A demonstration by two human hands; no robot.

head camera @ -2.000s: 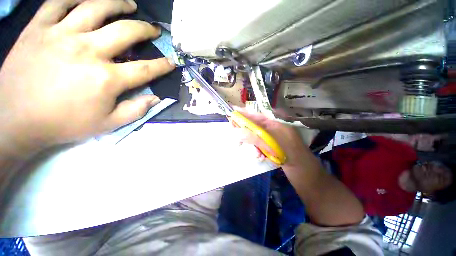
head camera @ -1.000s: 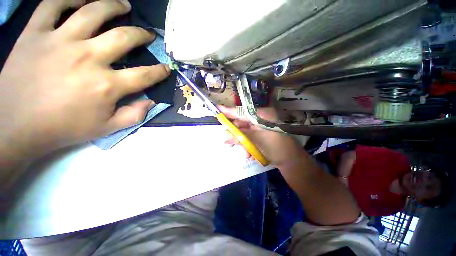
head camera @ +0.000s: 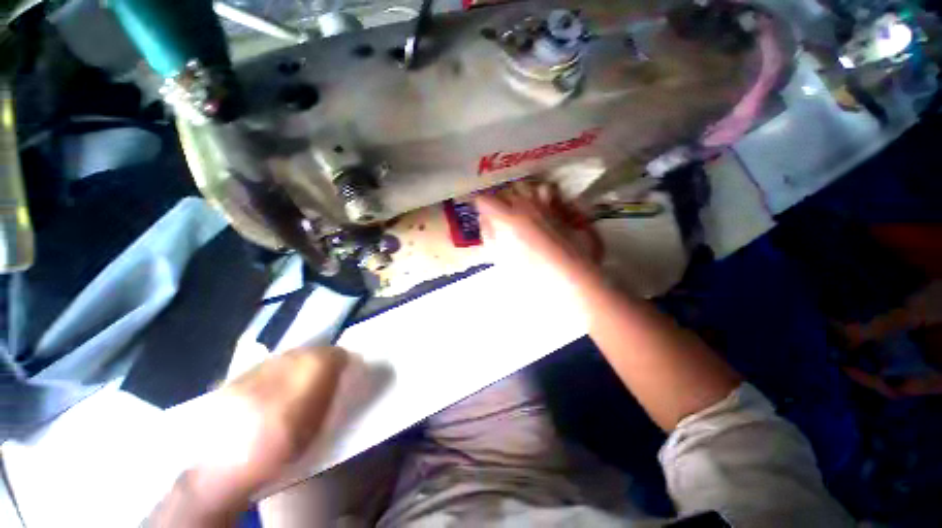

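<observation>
My left hand [head camera: 284, 402] is blurred, low over the white table at the left, its fingers curled; whether it holds anything is unclear. Dark fabric [head camera: 196, 325] with light blue-grey fabric [head camera: 124, 278] lies beyond it, left of the needle area [head camera: 356, 248]. A paler strip end [head camera: 315, 320] lies near the hand. My right hand [head camera: 532, 217] reaches under the sewing machine head [head camera: 444, 124], beside the red-cased phone [head camera: 465, 222]. Its fingers are overexposed, and what they touch is unclear. The scissors cannot be made out.
The white table [head camera: 465, 330] has its front edge along my lap. A thin tool [head camera: 627, 209] lies right of my right hand. A green lamp fitting [head camera: 155, 36] stands at the upper left. Pale sheets [head camera: 816, 155] lie at the right, beyond the machine.
The view has swung and shows the whole machine head. My left hand has left the fabric at the needle and moved nearer me. My right hand, with scissors earlier, is now under the machine arm.
</observation>
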